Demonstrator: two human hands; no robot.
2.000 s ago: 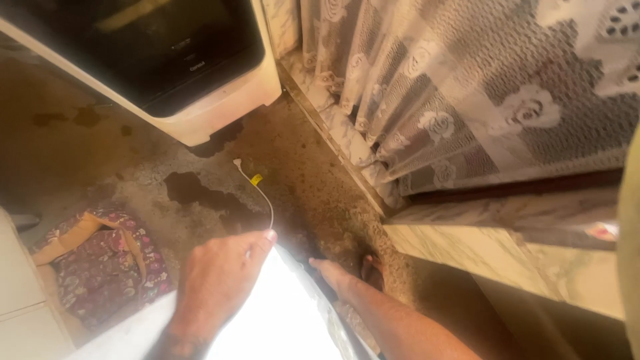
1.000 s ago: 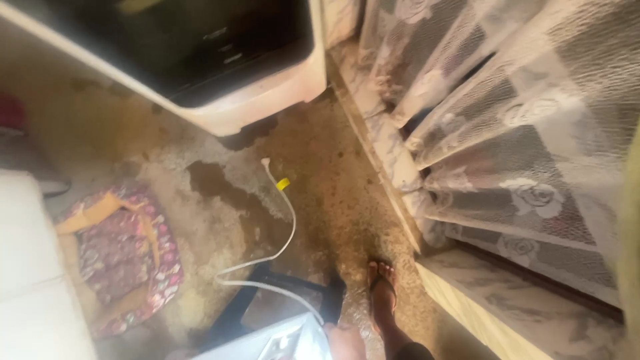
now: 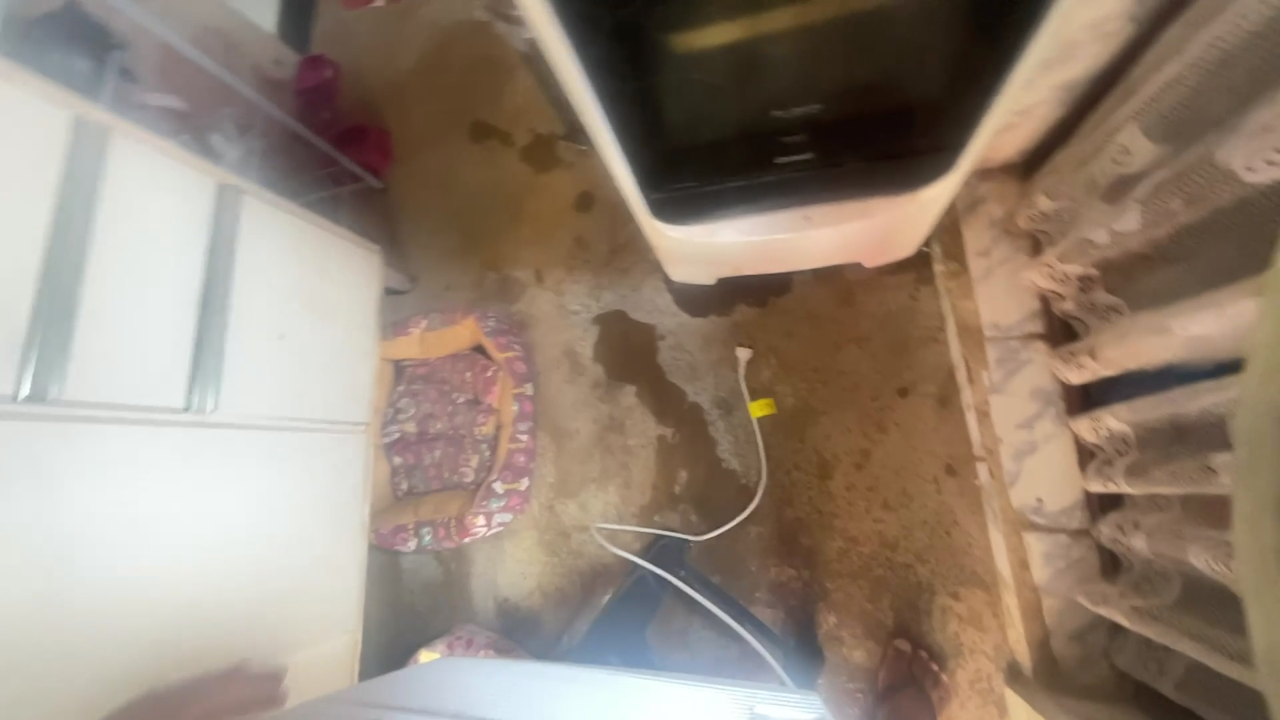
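Observation:
My left hand (image 3: pixel 205 692) is blurred at the bottom left, in front of the white cabinet (image 3: pixel 180 560); what it touches cannot be told. My right hand is out of view. A white and silvery flat-topped appliance or panel (image 3: pixel 560 690) fills the bottom edge. From behind it a white power cord (image 3: pixel 762 470) runs over a dark stand or frame (image 3: pixel 680 570) and across the floor. The cord bears a yellow tag (image 3: pixel 763 407) and ends in a white plug (image 3: pixel 743 354).
A white oven or stove (image 3: pixel 800 240) with a dark glass front stands ahead. A patterned pet bed (image 3: pixel 515 440) lies beside the cabinet. Wet patches (image 3: pixel 630 345) mark the floor. Lace curtains (image 3: pixel 1150 480) hang at the right above a marble ledge (image 3: pixel 1040 440). A foot (image 3: pixel 908 680) shows at the bottom.
Both hands were at the white object two seconds ago; my left hand is now at the far left, and my right hand has gone from view. The view has turned.

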